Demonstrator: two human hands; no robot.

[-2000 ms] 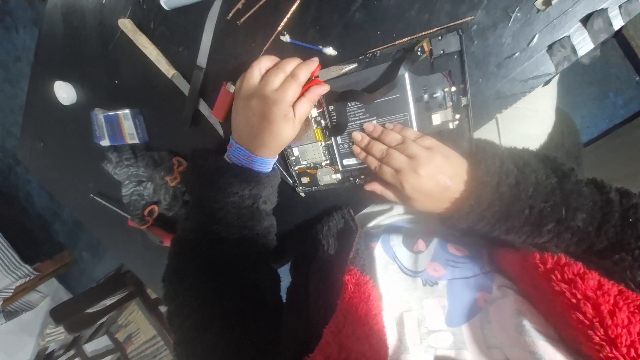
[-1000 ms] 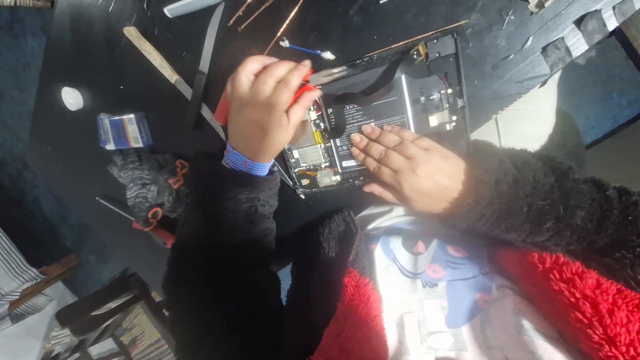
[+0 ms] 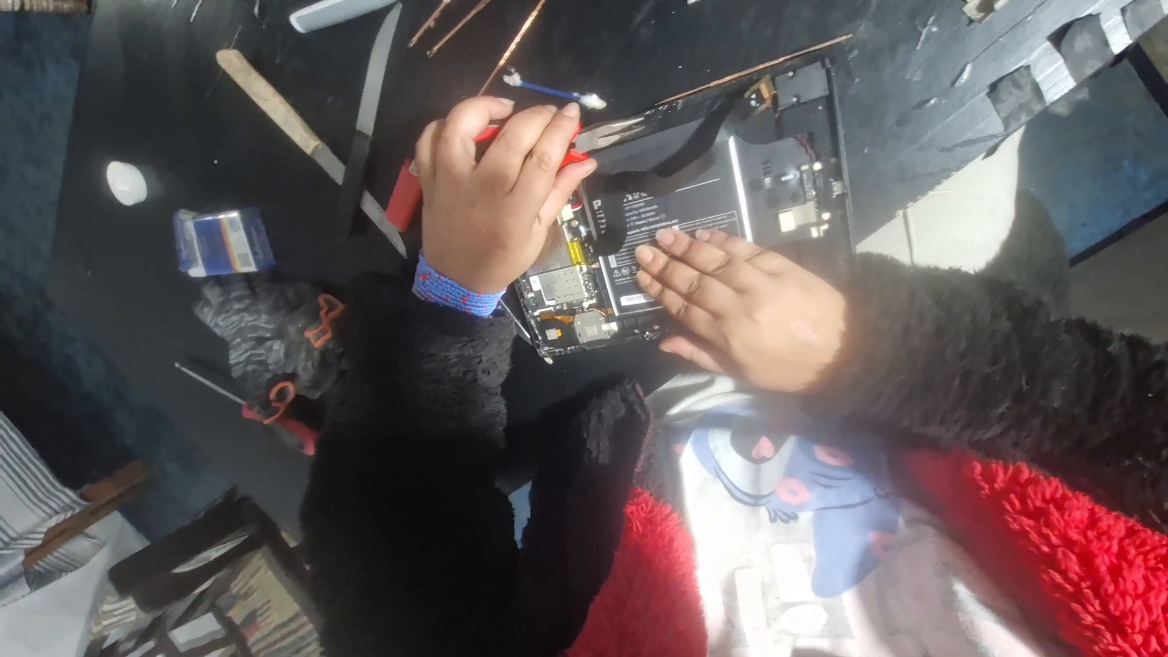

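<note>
An opened tablet point(image 3: 812, 109) lies on the black table with its flat battery pack point(image 3: 675, 182) and circuit board point(image 3: 561, 285) exposed. My left hand point(image 3: 497, 182), with a blue beaded bracelet point(image 3: 456, 287) at the wrist, is closed around red-handled pliers point(image 3: 575, 157). The metal jaws of the pliers lie over the tablet's upper edge; whether they grip anything there I cannot tell. My right hand point(image 3: 739, 301) rests flat, fingers together, on the lower part of the battery. Its thumb is by the tablet's near edge.
Left of the tablet are a wooden-handled knife point(image 3: 274, 102), a black-handled knife point(image 3: 365, 119), a red object point(image 3: 404, 196), a blue packet point(image 3: 222, 242), a white lump point(image 3: 126, 182), a black plastic bag point(image 3: 265, 328) and a screwdriver point(image 3: 292, 429). A blue cable point(image 3: 547, 88) and copper-coloured strips point(image 3: 511, 46) lie beyond.
</note>
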